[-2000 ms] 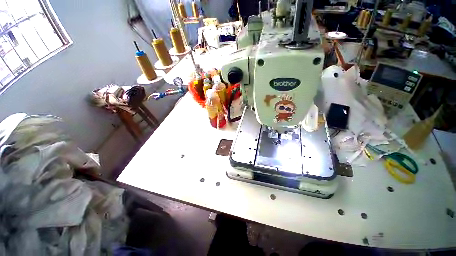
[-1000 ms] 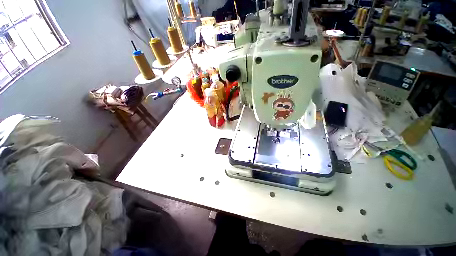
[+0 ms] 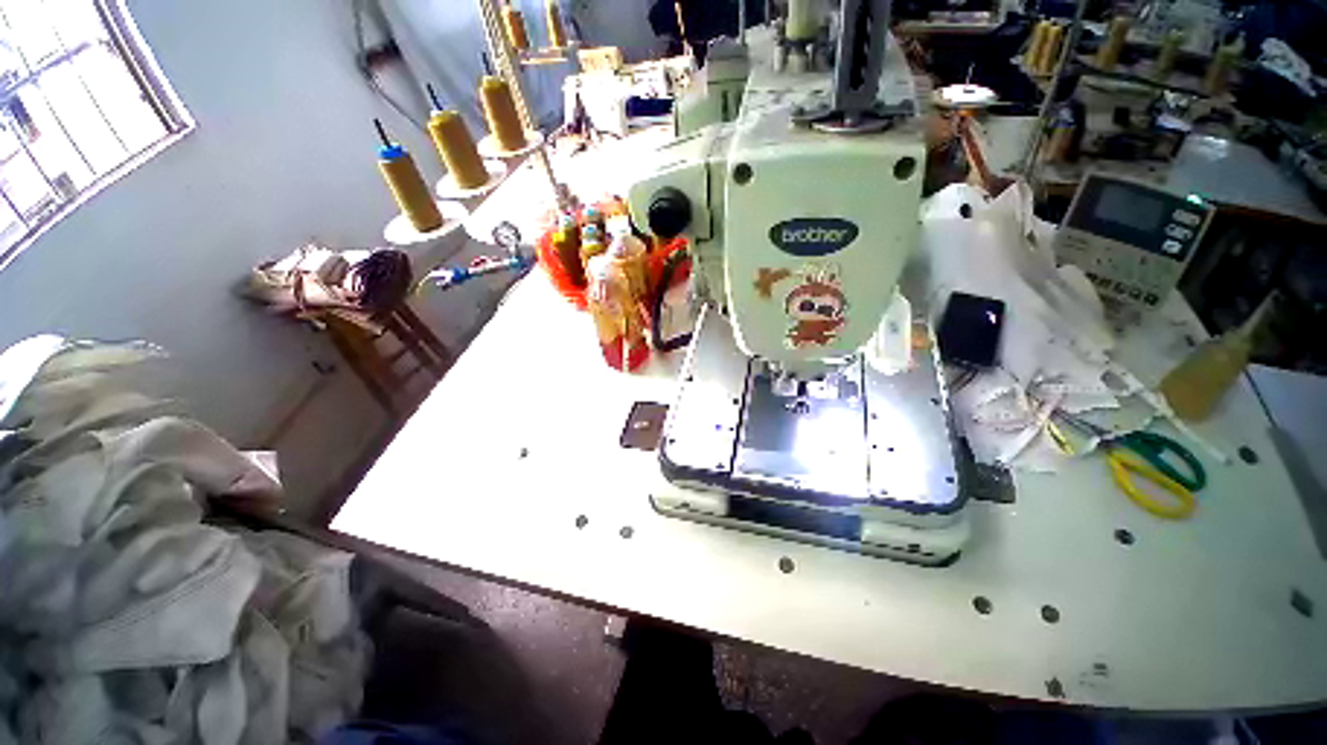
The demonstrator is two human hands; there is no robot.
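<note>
Neither of my hands is in the picture. A pale green sewing machine head (image 3: 812, 189) with a "brother" badge and a cartoon sticker stands in front of me. Under it is a shiny metal work bed (image 3: 809, 444), brightly lit, with no fabric on it. Scissors with green and yellow loop handles (image 3: 1153, 485) lie right of the bed, partly on crumpled white cloth (image 3: 1026, 291). A black phone (image 3: 971, 331) lies on that cloth.
White table (image 3: 582, 560) with dark round spots. Pale grey-beige garments (image 3: 160, 553) are heaped at left. Bottles (image 3: 619, 299) stand left of the head, thread cones (image 3: 460, 153) farther left. A control panel (image 3: 1131, 233) and yellowish spouted bottle (image 3: 1212, 376) are at right.
The view has shifted slightly, so the machine and table sit a little farther left and higher in the picture. No object has visibly moved.
</note>
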